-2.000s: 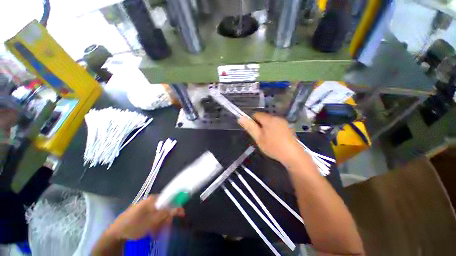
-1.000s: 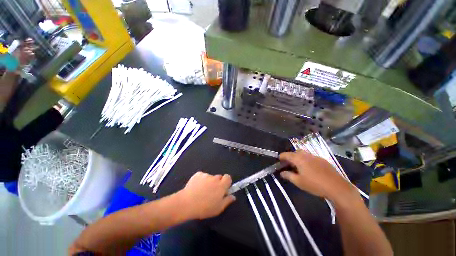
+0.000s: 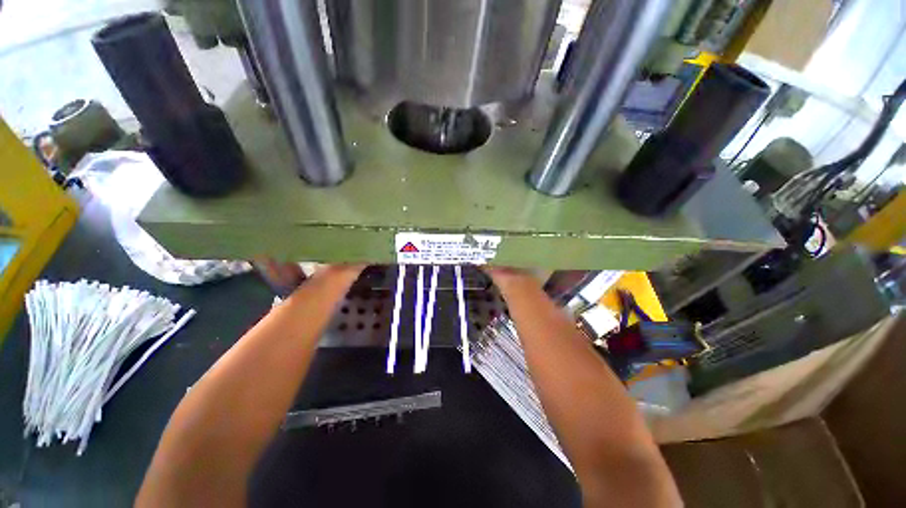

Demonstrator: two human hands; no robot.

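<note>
Several white cords (image 3: 426,322) hang out toward me from under the green upper platen (image 3: 377,213), over the plate full of holes (image 3: 360,316). Both my forearms reach in under the platen, one on each side of the cords. My left hand and my right hand are almost wholly hidden by the platen; only the wrists show at its lower edge. The bar the cords hang from is hidden too. A second metal loading bar (image 3: 364,409) lies on the black bench in front of me, between my forearms.
A fanned pile of white cords (image 3: 87,352) lies far left. More loose cords (image 3: 517,377) lie beside my right forearm. Steel columns (image 3: 298,99) rise from the platen. A clear bag of white parts (image 3: 149,233) is behind left, and a cardboard box (image 3: 765,456) at lower right.
Both hands have moved from the bench forward under the platen, and the bar's cords have gone in with them. The view has swung toward the press. The second bar remains on the bench.
</note>
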